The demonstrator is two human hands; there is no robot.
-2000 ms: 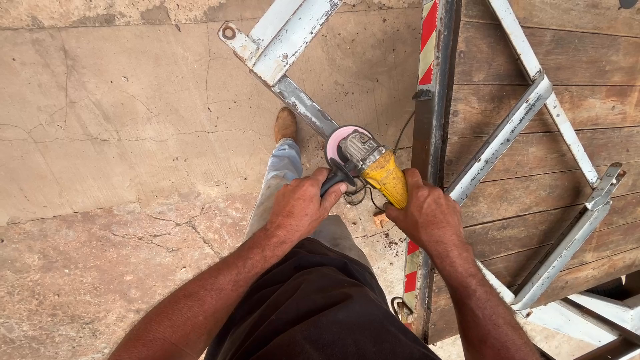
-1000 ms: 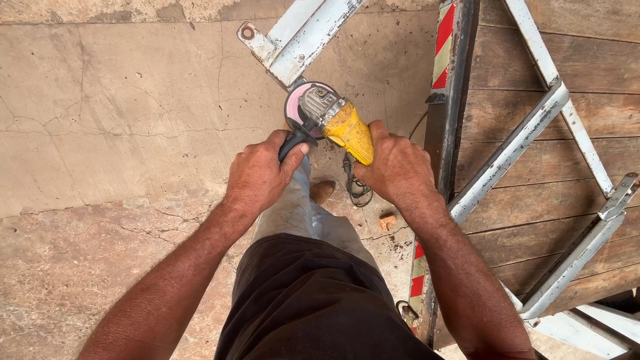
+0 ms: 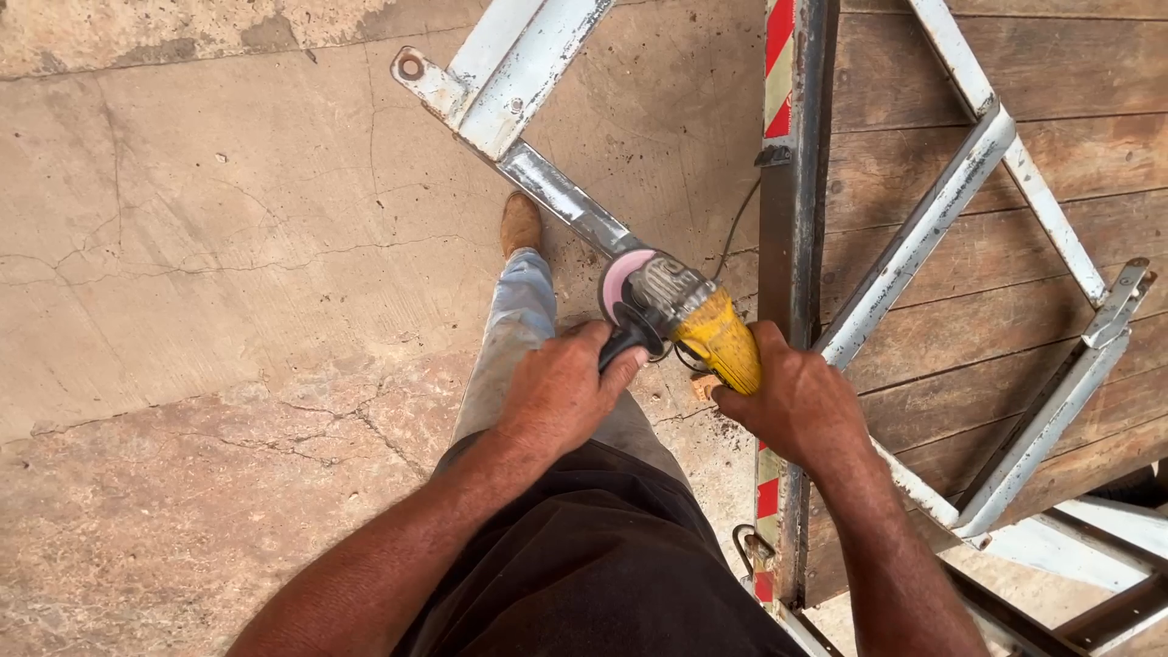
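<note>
My left hand [image 3: 566, 383] is closed around the black side handle of a yellow angle grinder [image 3: 716, 338]. Around the rear of its yellow body wraps my right hand [image 3: 803, 397]. The grinder's pinkish disc [image 3: 622, 278] lies at the lower end of a metal bar [image 3: 566, 196] with worn paint and bare grey patches; whether they touch cannot be told. That bar belongs to a light-painted steel frame [image 3: 520, 82] with a holed tab at its upper left end. I cannot tell whether the disc spins.
To the right, a wooden plank bed [image 3: 931, 164] has a steel edge rail [image 3: 803, 228] with red and pale striped tape [image 3: 778, 68]. More painted steel bars [image 3: 922, 237] lie across the planks. A dark cable [image 3: 737, 228] hangs beside the rail. My boot [image 3: 521, 224] stands on cracked concrete.
Between one second ago and now, both hands and the grinder have moved lower along the bar, uncovering its grey section. Both hands have kept their hold. A boot shows farther forward than before.
</note>
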